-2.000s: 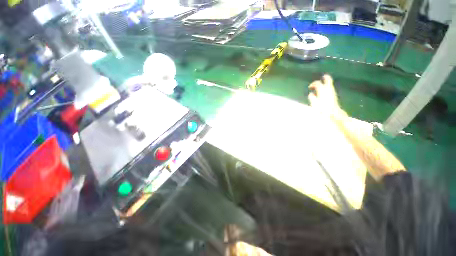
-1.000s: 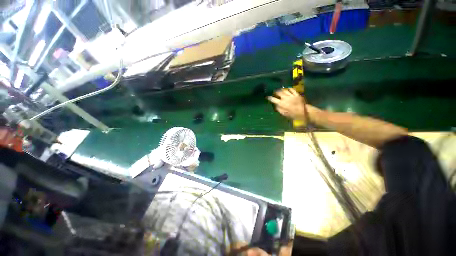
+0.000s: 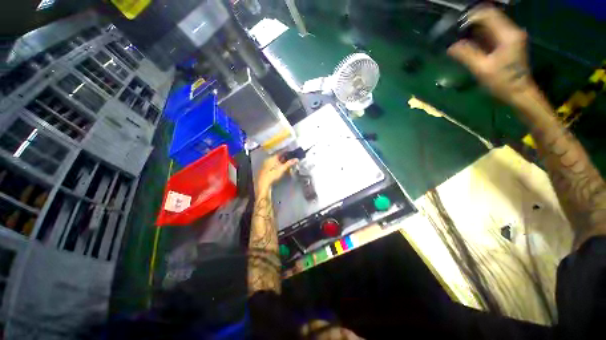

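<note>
My left hand [image 3: 271, 171] is over the left part of the silver-white base plate [image 3: 342, 149], its fingers closed on a small black housing [image 3: 292, 155]. The hand is beside the silver press head [image 3: 256, 109] and close to the small grey metal fixture [image 3: 307, 184]. My right hand [image 3: 495, 53] is raised at the upper right over the green surface, with curled fingers. A dark blurred shape shows by its fingertips; I cannot tell whether it is held.
Green buttons [image 3: 381, 202] flank a red stop button [image 3: 330, 228] at the plate's front. A white fan [image 3: 356, 78] stands behind. A red bin [image 3: 199, 189] and blue bins [image 3: 206, 133] are left, a pale sheet [image 3: 485, 192] right. A skin-coloured patch shows at the bottom edge.
The view has turned back toward the machine and cabinets. My left hand now shows at the plate with the black housing. My right hand has left the yellow-black tape and sits higher in the picture.
</note>
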